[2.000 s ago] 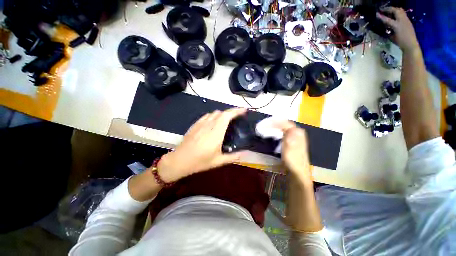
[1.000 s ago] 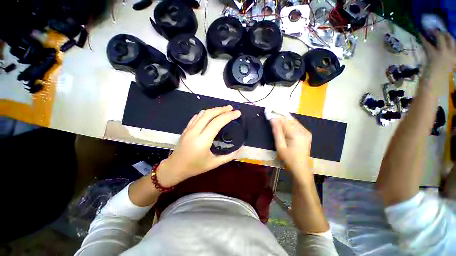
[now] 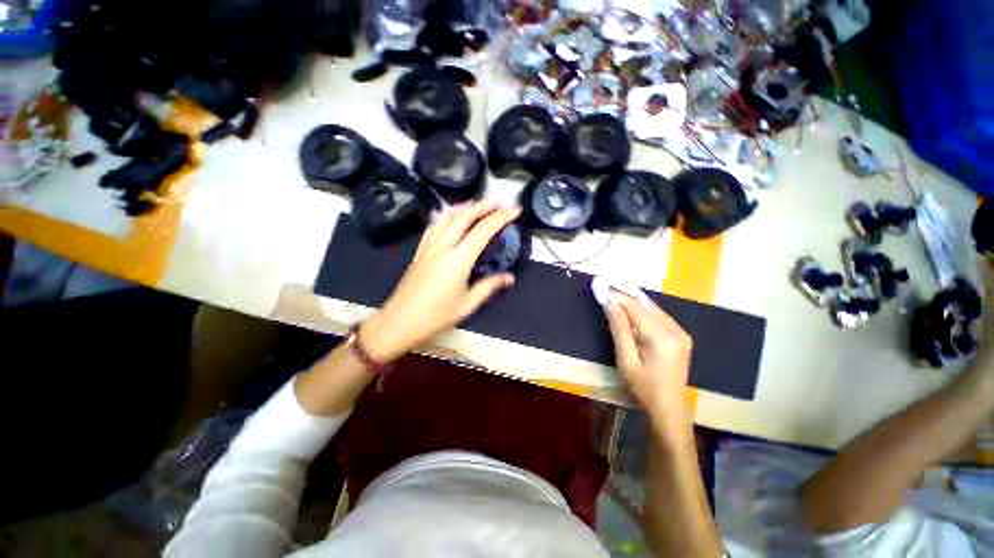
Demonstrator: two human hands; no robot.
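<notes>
My left hand (image 3: 441, 278) is around a black round housing (image 3: 501, 251) at the back edge of the black work mat (image 3: 545, 316). My fingers cover part of the housing. My right hand (image 3: 649, 343) rests over the mat to the right and pinches a white wipe (image 3: 619, 288) between thumb and fingers. Several more black housings (image 3: 560, 203) stand in a loose group behind the mat, and thin wires trail from them.
Black plastic parts (image 3: 147, 164) lie piled at the left. Silver wired inserts (image 3: 657, 109) are heaped at the back. Small metal sub-parts (image 3: 856, 273) lie at the right, near another person's arm (image 3: 899, 447). A blue bin (image 3: 950, 87) stands at the back right.
My left hand has moved the housing from the mat's front edge to its back edge, near the other housings. My right hand still holds the wipe. The other person's arm has come down and right.
</notes>
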